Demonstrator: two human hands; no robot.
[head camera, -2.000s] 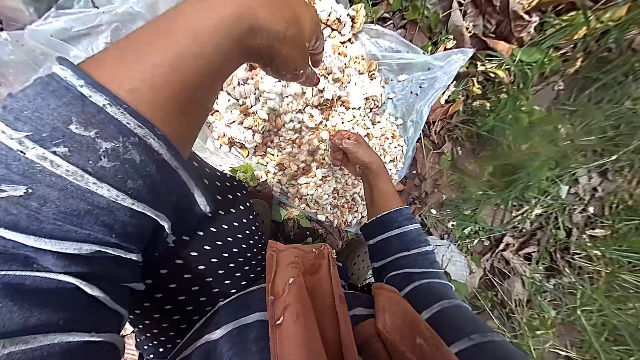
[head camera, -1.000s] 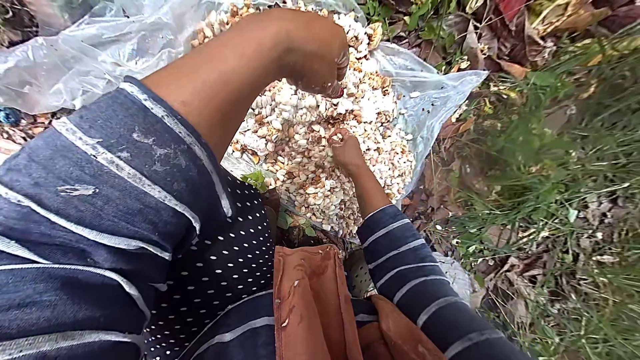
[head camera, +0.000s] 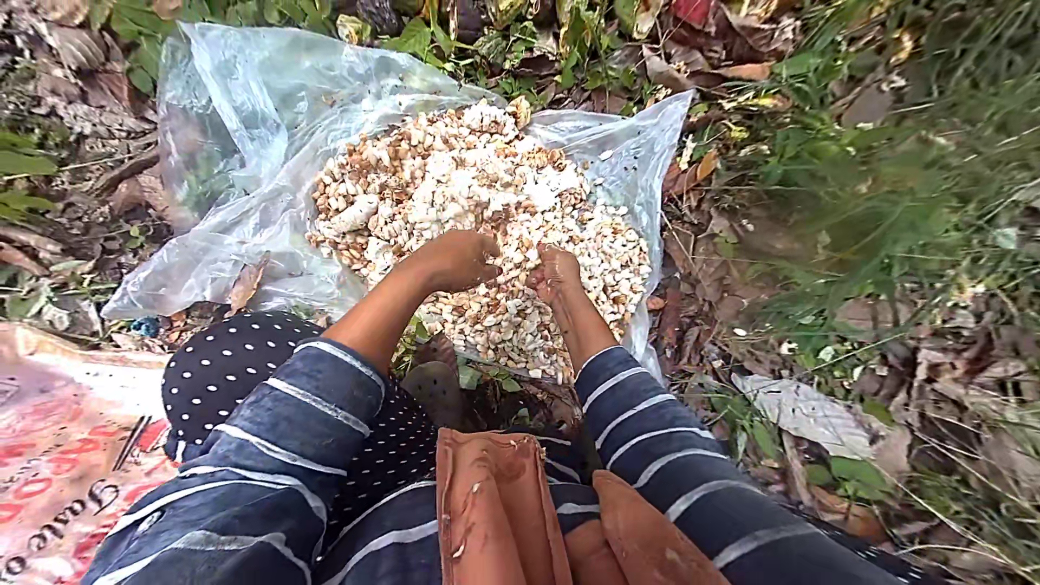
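A heap of whitish and tan pulpy beans, which look like fresh cacao beans, lies on a clear plastic sheet. Over the heap's lower middle is my left hand, fingers curled and pointing right. My right hand is just to its right, with a small gap between them, its curled fingers down at the beans. The fingers hide whether either hand holds any beans. Several clumps of beans, one an elongated whitish clump, lie among the loose ones.
A printed sack or sheet lies at the lower left, beside my knee in dotted cloth. Dry leaves and green plants border the plastic. Grass grows on the right. A brown cloth or bag hangs at my front, and footwear shows below the heap.
My left hand has drawn back from the upper part of the heap to beside my right hand. More of the heap and plastic now shows. The view has shifted.
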